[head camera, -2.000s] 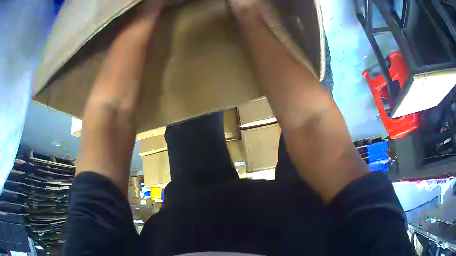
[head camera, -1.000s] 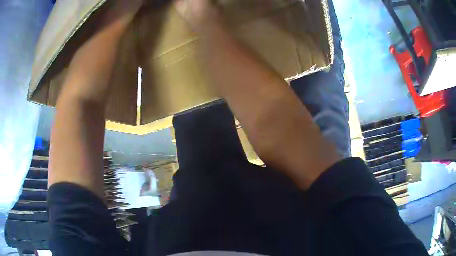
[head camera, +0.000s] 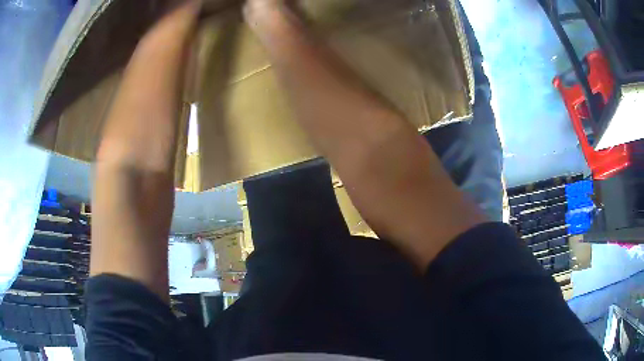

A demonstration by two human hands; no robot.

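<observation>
A large open brown carton [head camera: 261, 120] fills the top middle of the view, its flaps spread towards my body. Both my forearms reach over its near flap into it. My left hand [head camera: 189, 8] is at the top edge, dark, blurred and mostly cut off. My right hand [head camera: 263, 11] is also at the top edge, blurred, with its fingers out of view. What either hand touches inside the carton is hidden. A narrow bright gap shows between the flaps beside my left forearm.
A red plastic stool [head camera: 589, 106] stands at the right, near a white board [head camera: 625, 118]. Stacked dark parts [head camera: 540, 218] with blue pieces [head camera: 579, 208] lie right. More dark stacks [head camera: 46, 261] are at left. A grey-clothed leg [head camera: 469, 151] shows beside the carton.
Since two seconds ago, the carton and my right arm have shifted left in view. Since one second ago, my left forearm has moved slightly right; the flap gap remains visible.
</observation>
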